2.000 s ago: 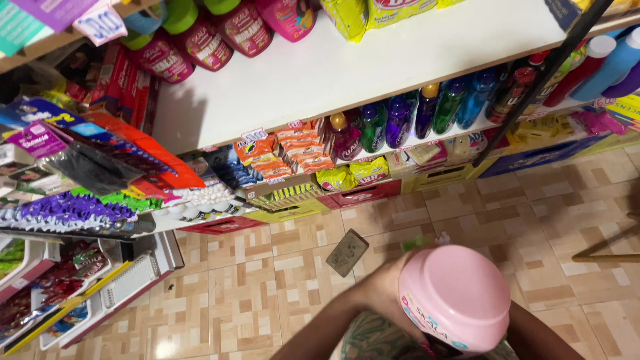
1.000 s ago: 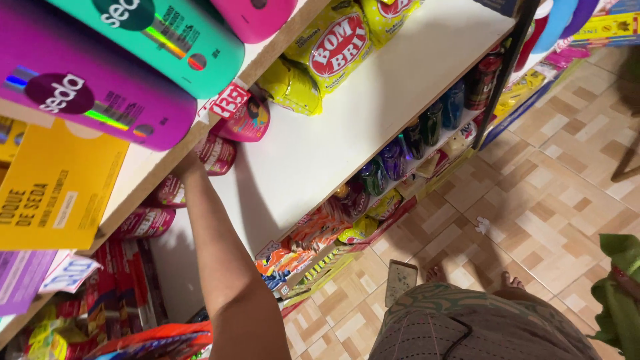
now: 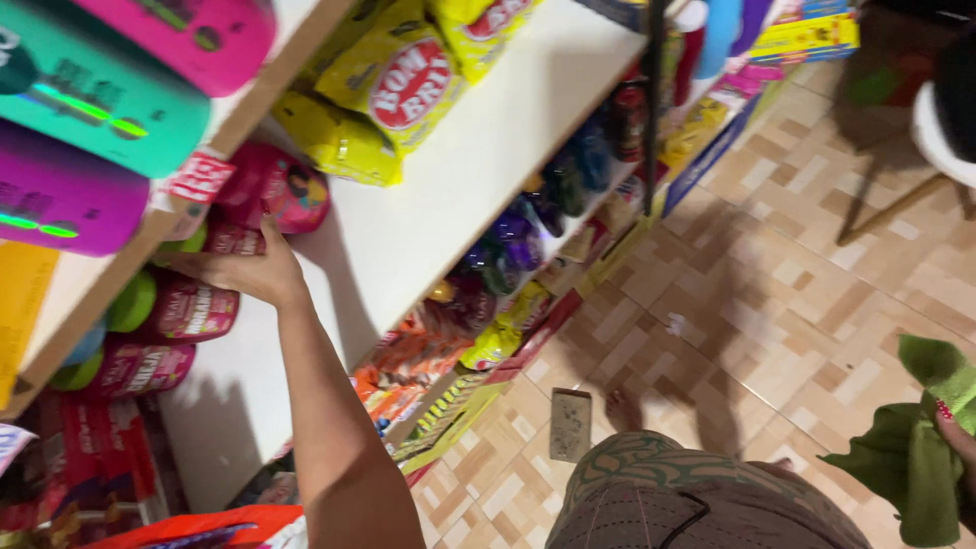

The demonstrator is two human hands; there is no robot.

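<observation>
On the white shelf, my left hand (image 3: 252, 271) closes around a pink-red jar with a green lid (image 3: 235, 240), its thumb and fingers on either side. A larger pink container (image 3: 274, 187) stands beside it, and two more green-lidded jars, one marked Moranguinho-like text (image 3: 194, 309) and one lower down (image 3: 149, 368), are near the hand. At the right edge my right hand (image 3: 957, 438), partly out of frame, holds a green cloth (image 3: 907, 450) that hangs down in folds.
Large shampoo bottles (image 3: 99, 91) lie above the shelf's wooden edge (image 3: 259, 99). Yellow Bombril packs (image 3: 412, 84) sit farther along the white shelf (image 3: 450, 198). Coloured bottles (image 3: 518, 236) fill the lower shelf. A grey block (image 3: 570, 425) is on the tiled floor, and a white chair (image 3: 942, 137) stands right.
Two seconds ago a pink-lidded container was in my hands; it no longer shows there. My left arm has reached to the shelf, and more of the green cloth and my right hand show now.
</observation>
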